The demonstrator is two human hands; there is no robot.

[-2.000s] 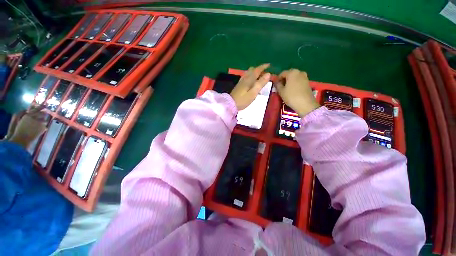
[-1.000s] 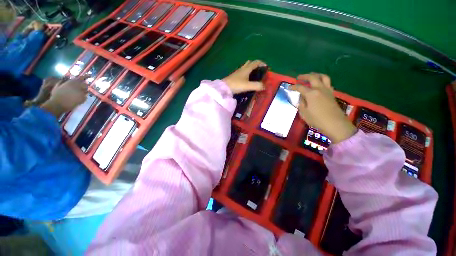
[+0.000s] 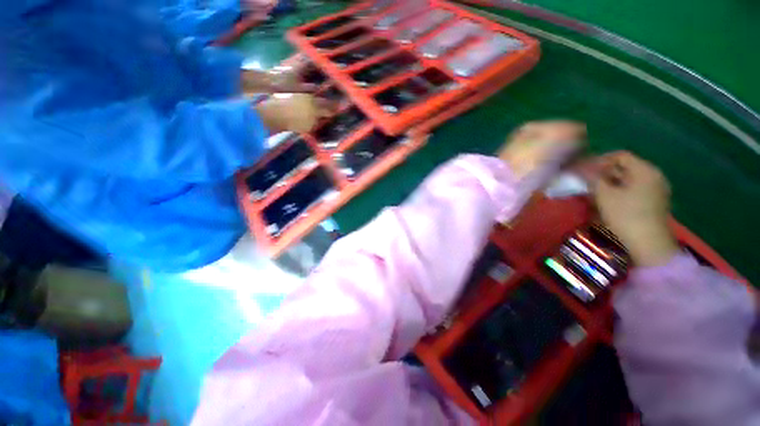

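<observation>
The frame is blurred. A red-orange foam tray (image 3: 435, 349) with phones lies before me, tilted in view. My left hand (image 3: 543, 150) is over its far left part, fingers bent around something dark and thin that I cannot make out clearly. My right hand (image 3: 633, 195) is just right of it, fingers close to a small white patch (image 3: 567, 185) between the hands. A phone with bright coloured streaks on its screen (image 3: 586, 265) lies below my right hand. A dark-screened phone (image 3: 510, 345) lies in the near row.
Stacked red-orange trays with phones (image 3: 467, 98) lie at the upper left on the green bench (image 3: 667, 108). A person in blue (image 3: 125, 141) reaches over a lower tray (image 3: 275, 241). A red plastic stool (image 3: 108, 366) shows at the lower left.
The view has swung left, so the trays and my hands appear farther right. The bright white phone screen between my hands no longer shows; coloured streaks show near that place.
</observation>
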